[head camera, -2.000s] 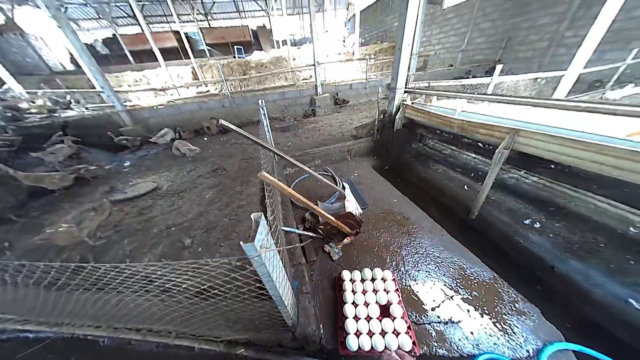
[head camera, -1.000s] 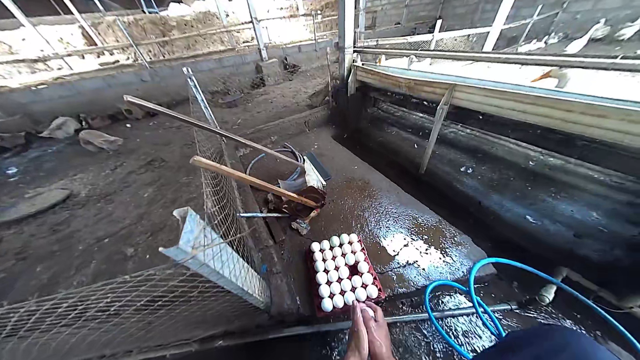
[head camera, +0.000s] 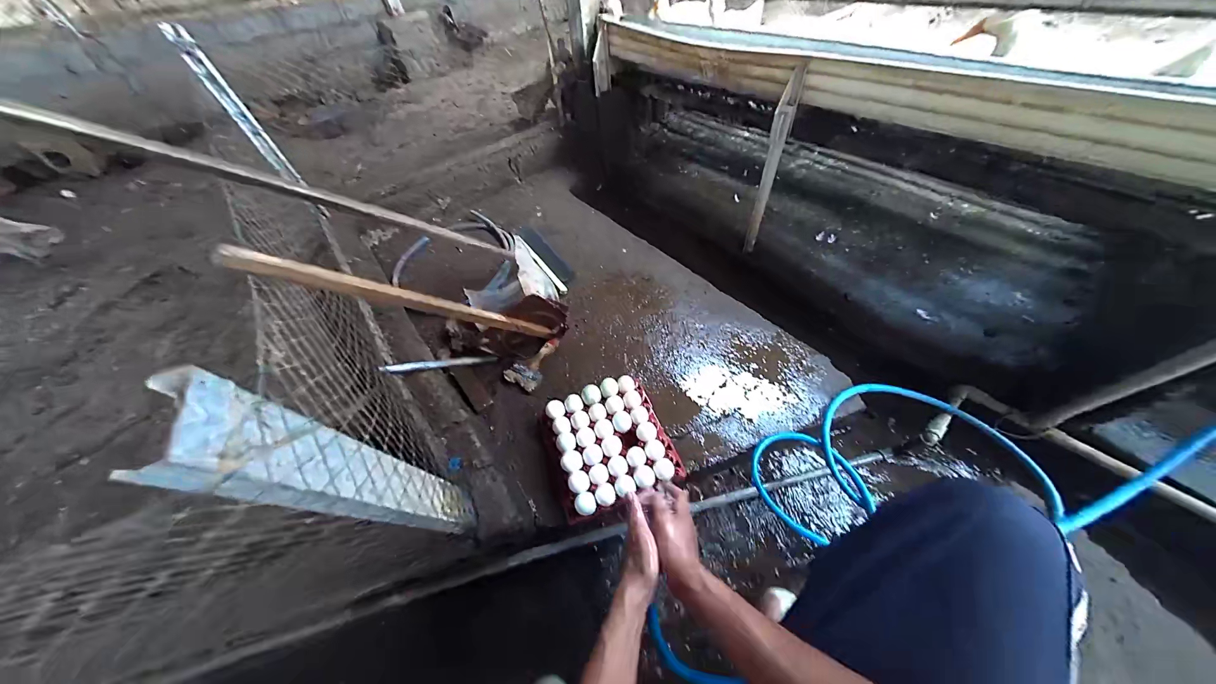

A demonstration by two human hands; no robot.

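White eggs (head camera: 596, 446) fill most pockets of a red plastic egg tray (head camera: 676, 454), which lies on the wet concrete floor; one pocket right of its middle holds no egg. At the tray's near edge, my left hand (head camera: 640, 541) and my right hand (head camera: 673, 527) are side by side, palms facing and touching or almost touching. No object shows between them. Their fingertips are blurred and overlap the near row of eggs, so whether they touch an egg cannot be told.
Long wooden handles (head camera: 380, 290) lean over the wire netting (head camera: 323, 351) beside a metal post (head camera: 313, 456). A blue hose (head camera: 836, 437) loops right of the tray, over a pipe (head camera: 788, 483). My knee (head camera: 940, 579) is at lower right. A dark channel (head camera: 703, 256) runs beyond.
Both hands have come further into view at the tray's near edge; two seconds ago only a fingertip showed there. The view has tilted down and moved closer.
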